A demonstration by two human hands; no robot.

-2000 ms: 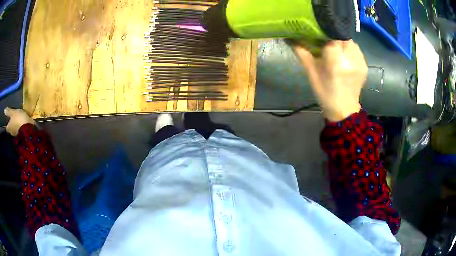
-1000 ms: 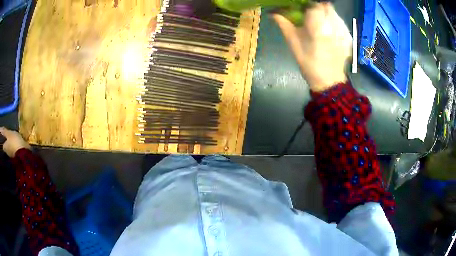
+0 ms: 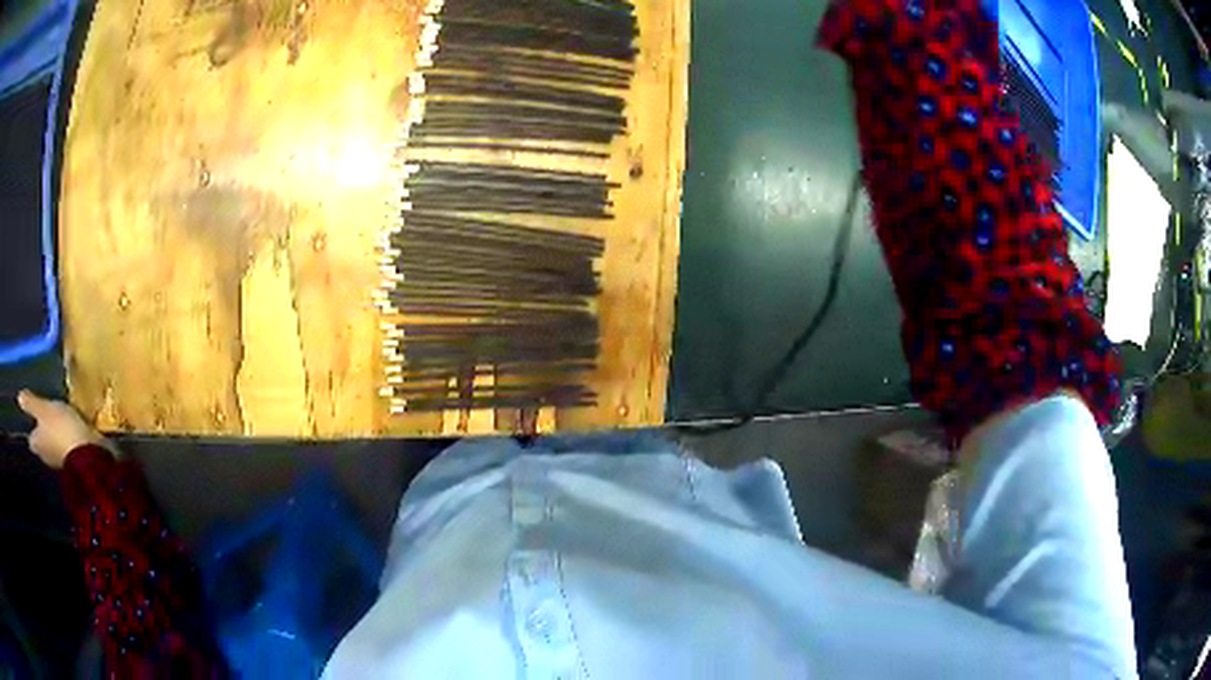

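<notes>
Many thin dark sleeved leads (image 3: 505, 253) lie side by side in a long row on the worn yellow-brown wooden board (image 3: 173, 226), with pale tips at their left ends. My left hand (image 3: 60, 428) rests at the bench's front edge by the board's lower left corner, small in view, with nothing seen in it. My right hand is cut off by the top edge; only its red checked sleeve shows, reaching up over the right of the bench. The heat gun is out of the picture.
A blue tray (image 3: 53, 286) with dark pieces is at the far left. Another blue tray (image 3: 1085, 160) is partly behind my right sleeve. A white paper sheet (image 3: 1135, 246) lies at the right. A black cord (image 3: 813, 326) crosses the green bench top (image 3: 757, 199). A blue plastic stool or basket (image 3: 299, 585) is below.
My right hand and the lime-green heat gun have moved up out of the picture. The view has shifted, so more of the row of leads shows. My left hand stays at the bench edge.
</notes>
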